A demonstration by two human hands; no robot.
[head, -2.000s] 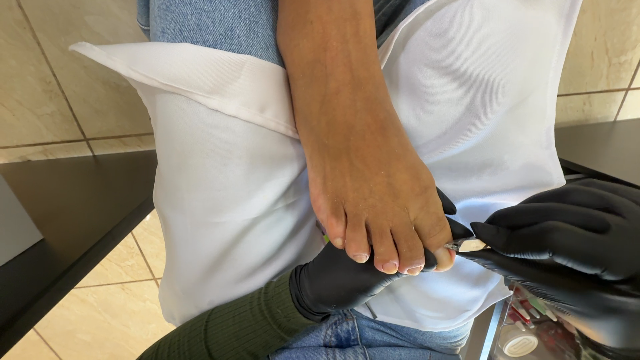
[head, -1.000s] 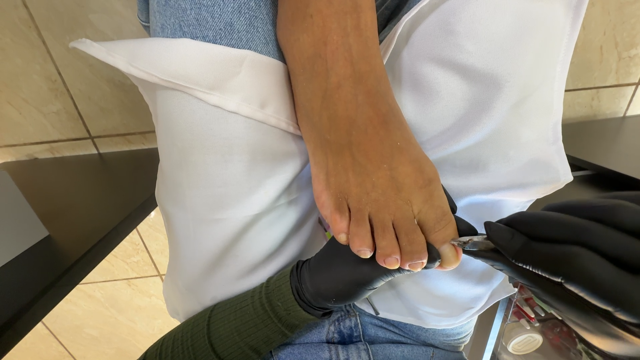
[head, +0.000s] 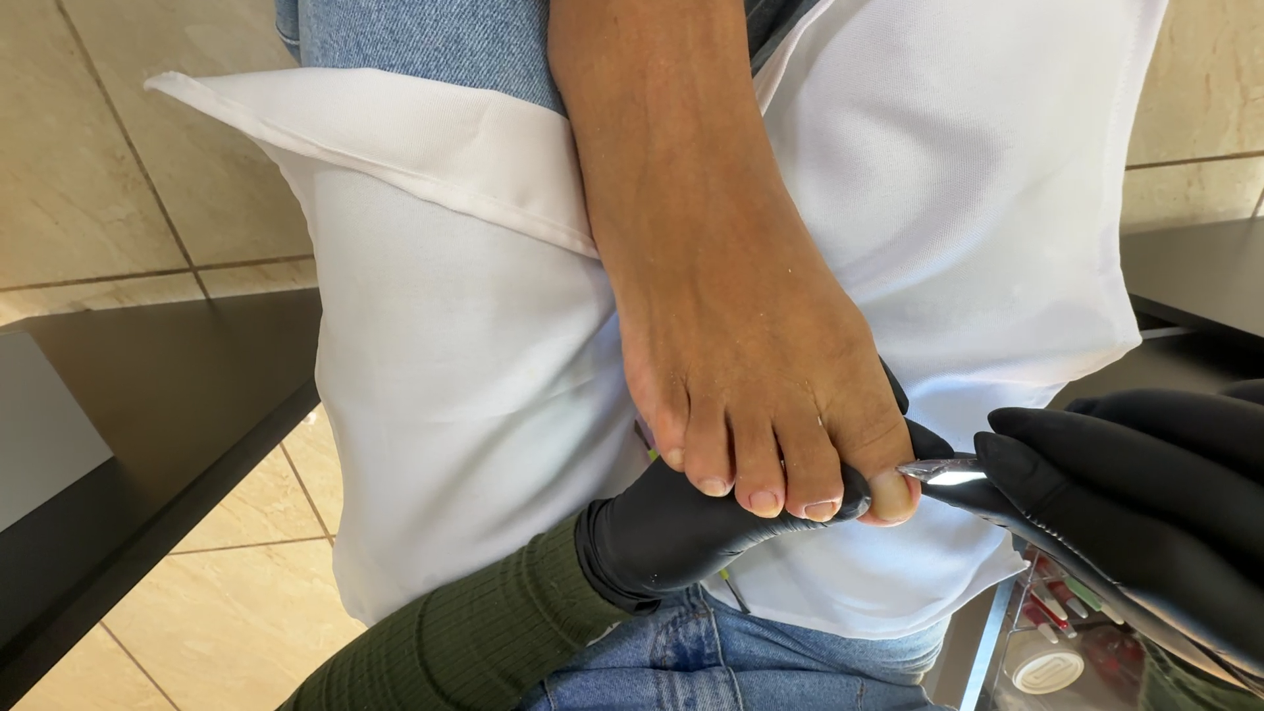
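Observation:
Another person's bare foot [head: 731,267] points down the view over a white cloth [head: 454,395]. My left hand [head: 681,523], in a black glove, grips the front of the foot from below, with its thumb beside the big toe. Black-gloved too, my right hand [head: 1126,484] holds a small pointed metal tool [head: 943,469], likely cuticle nippers, mostly hidden by the fingers. The tool's tip touches the inner corner of the big toenail [head: 892,497]. A thin green and black item shows partly under my left hand.
Dark furniture panels [head: 197,395] stand at left and right on a tiled floor [head: 237,583]. At the lower right, a wire basket holds a round white-lidded jar [head: 1047,669] and several small red and green items. My jeans [head: 711,662] show at the bottom.
My right hand has turned and shifted, and the tool's tip now lies on the side of the big toenail. The left hand keeps its hold on the foot.

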